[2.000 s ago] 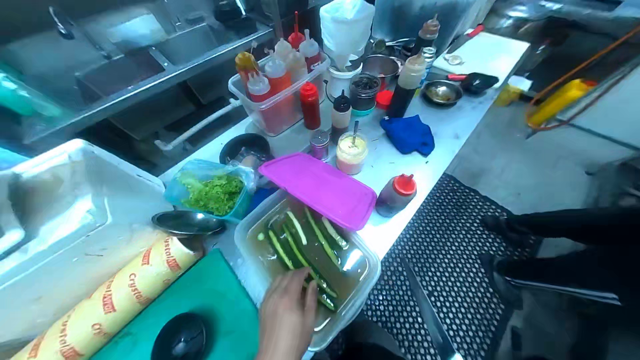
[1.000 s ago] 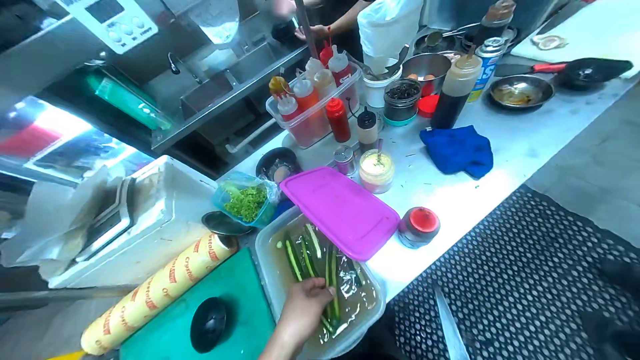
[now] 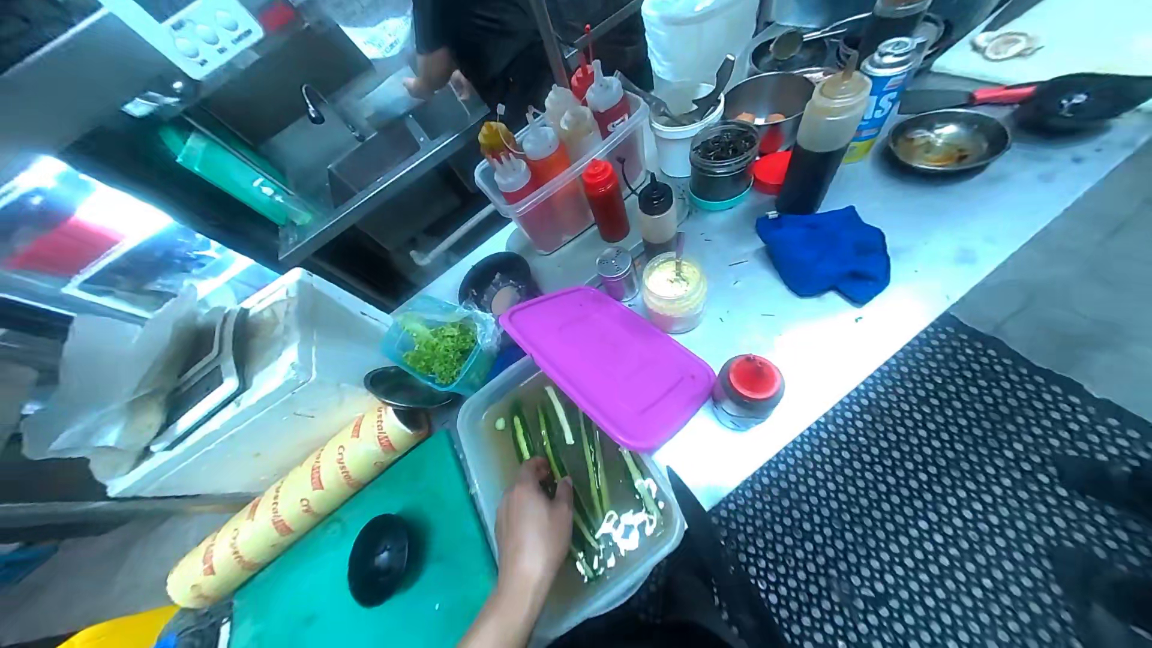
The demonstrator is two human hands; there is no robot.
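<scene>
My left hand [image 3: 535, 517] reaches into a clear plastic tub [image 3: 661, 549] of cloudy liquid. Its thumb and fingers close around a long green vegetable strip [image 3: 548, 436], which resembles cucumber or scallion. More green strips [image 3: 594, 468] and a pale one [image 3: 559, 415] lie beside it in the liquid. A magenta plastic lid [image 3: 612, 364] rests slantwise over the tub's far right corner. To the left, a black bowl [image 3: 380, 560] sits on a green cutting board [image 3: 297, 576]. My right hand is out of view.
A plastic wrap roll [image 3: 297, 508] and a teal tub of lettuce [image 3: 441, 346] are left. Beyond stand a red-capped jar [image 3: 749, 391], a sauce jar [image 3: 675, 292], a blue cloth [image 3: 826, 254], a bin of squeeze bottles [image 3: 567, 216] and a small pan [image 3: 949, 141]. A person [image 3: 531, 54] stands behind.
The view has swung, bringing more of the sink side and a person's arms into the frame. My left hand has stayed in the tub, its fingers shifting toward the left strips since one second ago.
</scene>
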